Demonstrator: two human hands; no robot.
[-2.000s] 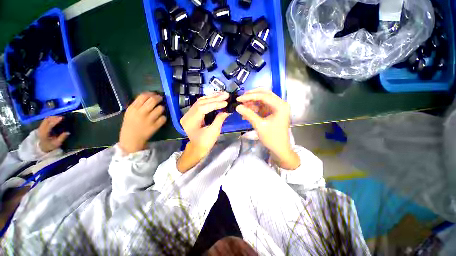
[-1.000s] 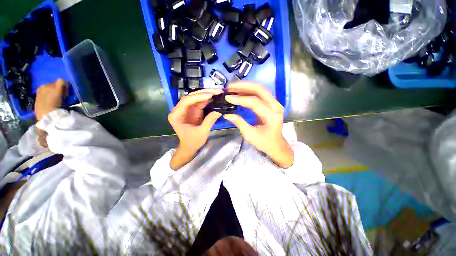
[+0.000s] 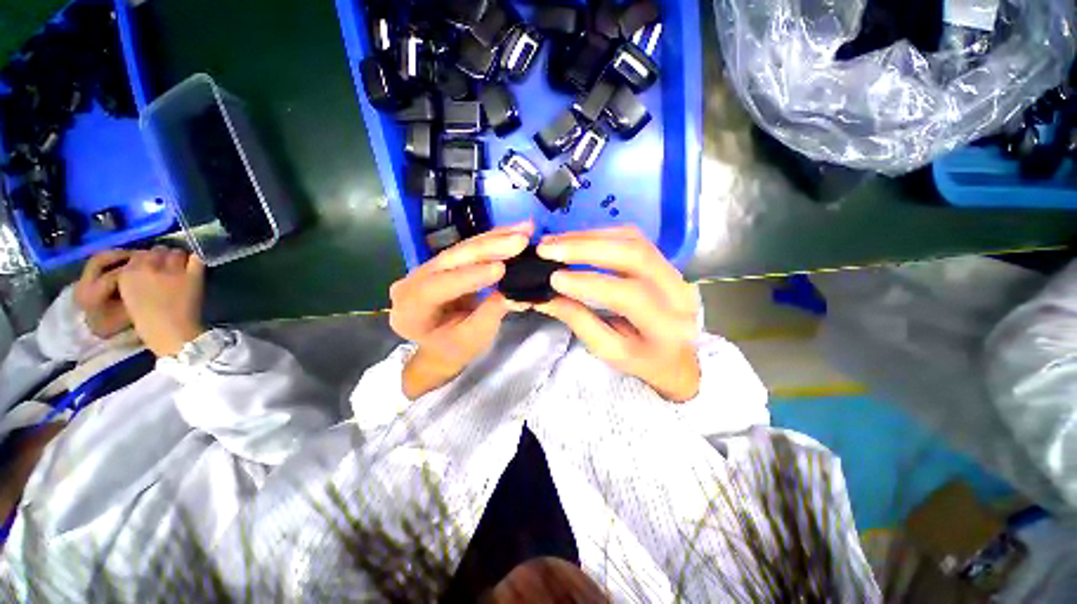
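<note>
My left hand (image 3: 455, 301) and my right hand (image 3: 626, 297) hold one black housing (image 3: 530, 276) between their fingertips, over the near edge of the blue tray. The housing shows a dark face; no bright band is visible on it. The blue tray (image 3: 404, 242) holds many black housings, several with a silvery or white band facing up. One housing with a white band (image 3: 520, 171) lies in the tray beyond my hands. Tiny dark bits (image 3: 611, 204) lie on the tray floor at the right.
A clear plastic bag (image 3: 815, 112) with black contents overlaps a lighter blue tray (image 3: 968, 183) at the right. A clear box (image 3: 242, 189) stands at the left, beside a neighbour's blue tray (image 3: 142, 224). A neighbour's hands are near that tray's front edge.
My hands and the held housing have come slightly nearer to me, and the housing has been turned. The neighbour's arm has moved left from beside my tray, and both neighbour's hands are now together.
</note>
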